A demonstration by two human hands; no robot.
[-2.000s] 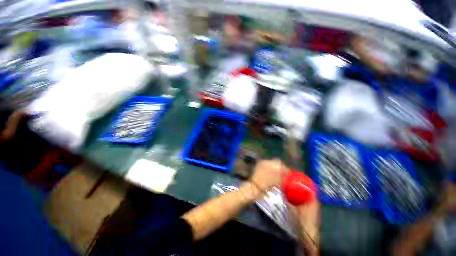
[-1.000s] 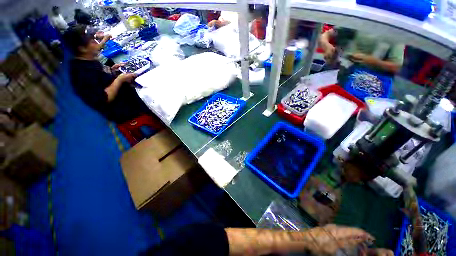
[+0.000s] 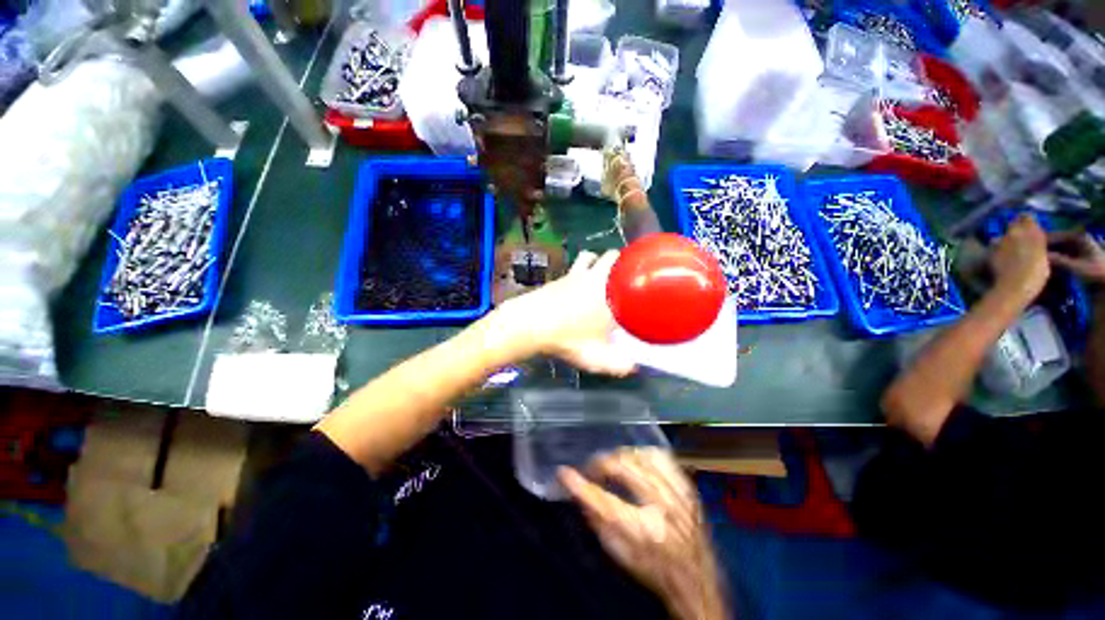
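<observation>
My left hand [image 3: 584, 317] is bare and reaches in front of the lever press [image 3: 515, 139], beside the red lever knob [image 3: 666, 288]. A white flat piece [image 3: 703, 351] shows at its fingertips, partly hidden by the knob; whether my hand grips it is unclear. My right hand [image 3: 642, 515], slightly blurred, holds the near rim of a clear plastic box [image 3: 582, 426] at the bench edge. The press die [image 3: 530, 267] sits under the ram. A blue tray of small dark parts [image 3: 421, 242] stands left of the press.
A blue tray of silvery rods [image 3: 166, 248] is at far left, with small clear bags and a white pad [image 3: 272, 385] nearby. Two trays of rods [image 3: 754, 246] [image 3: 885, 257] stand right. Another person's arms [image 3: 969, 333] work at far right. Cartons [image 3: 146, 497] are below.
The view has swung right and down from the aisle to the press. My right hand and the clear box now show plainly in front of me; the white piece has appeared by the knob.
</observation>
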